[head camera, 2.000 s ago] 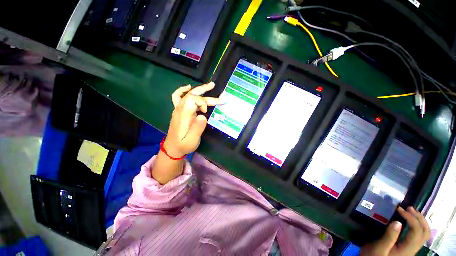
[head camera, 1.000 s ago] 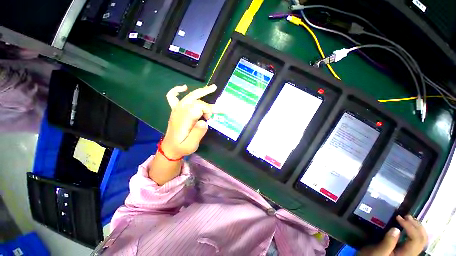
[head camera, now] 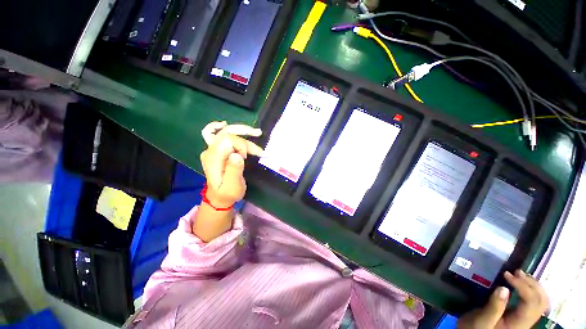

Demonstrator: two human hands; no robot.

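Note:
A black four-slot phone tray [head camera: 357, 227] lies on the green bench with four smartphones side by side. The leftmost phone [head camera: 301, 132] shows a white page with a red block at the bottom. The second phone [head camera: 357, 160] is white with a red block. The third [head camera: 427, 196] and fourth [head camera: 491, 231] show paler pages with text. My left hand [head camera: 225, 164], with a red string at the wrist, is empty, its fingers apart, index fingertip at the leftmost phone's left edge. My right hand [head camera: 514, 305] is at the tray's near right corner, partly cut off; its grip is unclear.
Another phone tray [head camera: 247, 97] lies at upper left beside yellow marking tape [head camera: 308, 27]. Behind the near tray are white cables [head camera: 421, 71] and a yellow cable [head camera: 389, 56]. White paper [head camera: 562, 283] is at right. A blue bin [head camera: 151, 212] with black trays stands below the bench.
The leftmost phone's screen has changed from green and white rows to a white page with a red block. My left hand has shifted slightly left and down. The right hand stays at the tray corner.

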